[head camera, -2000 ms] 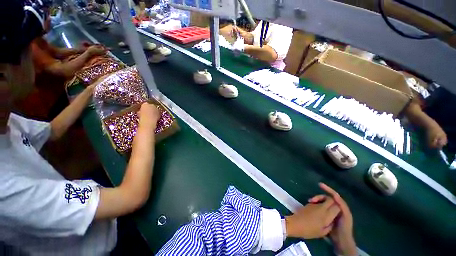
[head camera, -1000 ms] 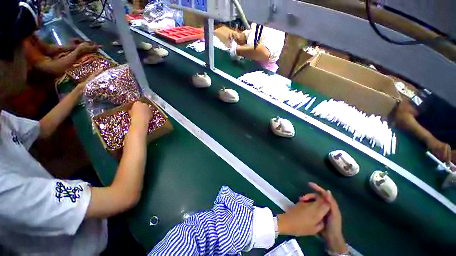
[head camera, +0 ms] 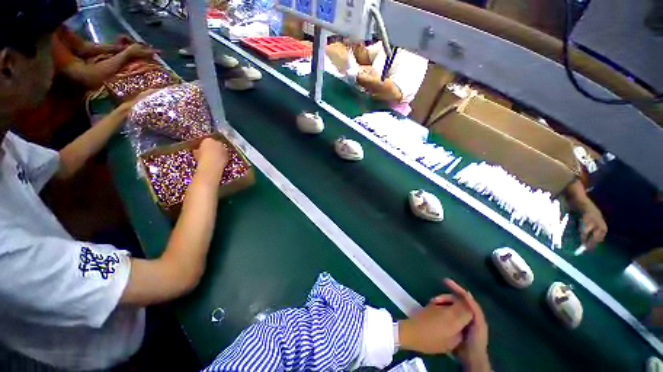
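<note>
My left hand (head camera: 436,325), in a blue-striped sleeve with a white cuff, meets my right hand (head camera: 475,336) at the bench's rail. The hands touch, the left hand's fingers are largely hidden, and I cannot tell whether something small is between them. A white printed sheet (head camera: 410,365) shows partly below my left wrist, cut off by the bottom edge. Beyond my hands, off-white oval bases with small dark fittings are spaced along the green belt. The nearest whole ones are one base (head camera: 565,304) and another base (head camera: 512,267).
A worker at left has a hand in a carton of small coppery parts (head camera: 171,176). A clear ring (head camera: 217,314) lies on the bench. White rods (head camera: 512,197) lie across the belt before an open brown carton (head camera: 517,138). Another worker's hand (head camera: 593,225) is at right. A grey frame crosses overhead.
The view has shifted, and another base now shows at the lower right edge. My hands stay together. The worker's hand at far right is now nearer the rods.
</note>
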